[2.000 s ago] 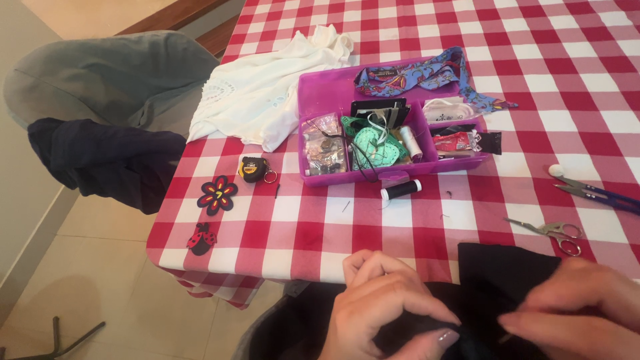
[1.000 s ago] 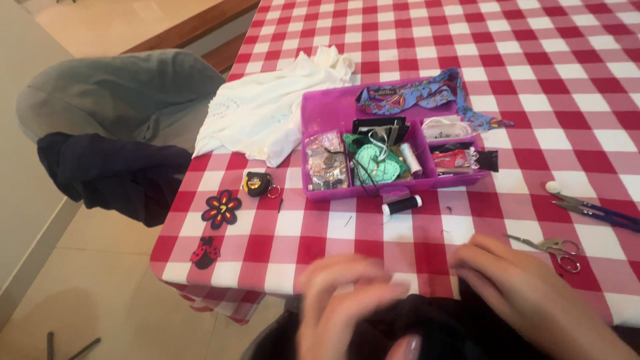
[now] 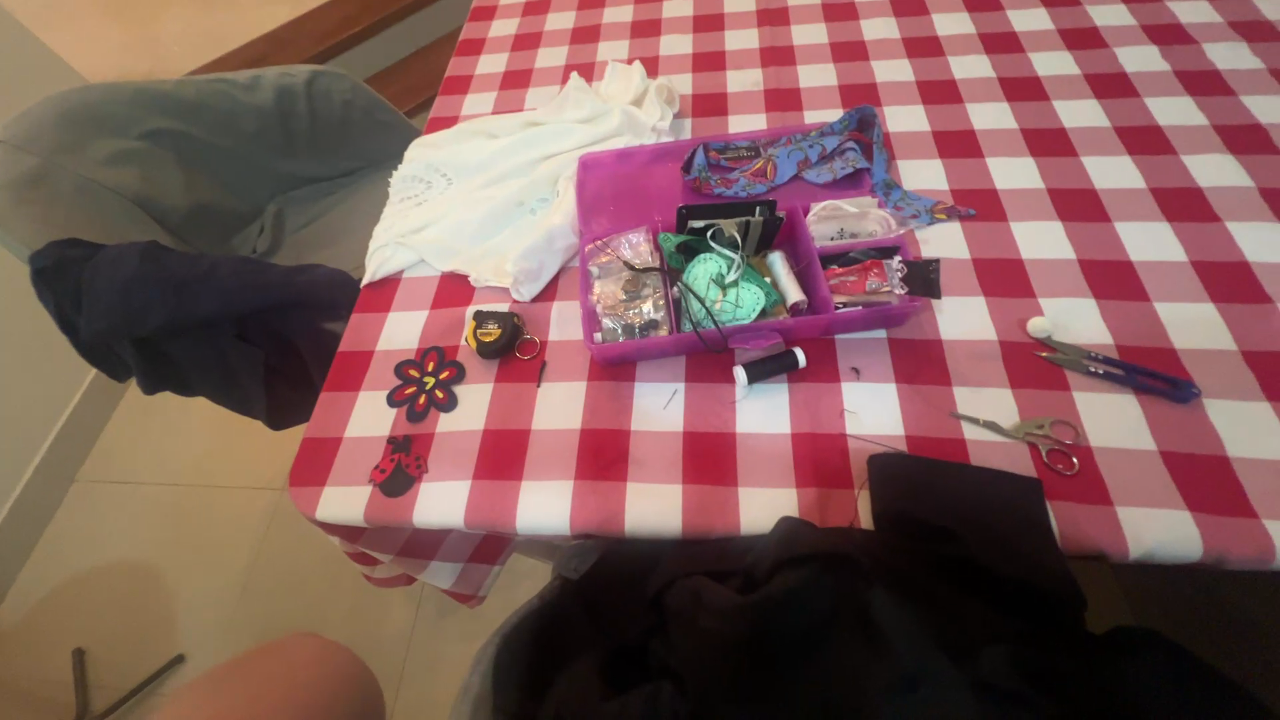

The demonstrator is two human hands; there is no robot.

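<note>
Neither of my hands is in the head view. Black fabric [image 3: 780, 620] fills the bottom, one flap of it lying on the table edge with a thin thread beside it. A spool of black thread [image 3: 769, 368] lies against the front of an open purple plastic sewing box [image 3: 650, 349]. Small embroidery scissors [image 3: 1030, 430] rest above the flap's right side, and blue-handled thread snips [image 3: 1120, 372] lie farther right. A flower patch [image 3: 426, 383], a ladybug patch [image 3: 399, 467] and a yellow and black tape measure [image 3: 492, 333] are at the left. A needle [image 3: 670, 399] lies near the spool.
A white garment [image 3: 490, 195] lies left of the box, and a patterned blue fabric strip [image 3: 780, 165] drapes over its lid. A small white ball [image 3: 1039, 327] touches the snips. Grey cloth [image 3: 200, 160] and dark navy cloth [image 3: 190, 320] hang beyond the table's left edge.
Both hands have left the view; earlier they were over the black fabric at the table's front edge. The flap of black fabric there is now uncovered.
</note>
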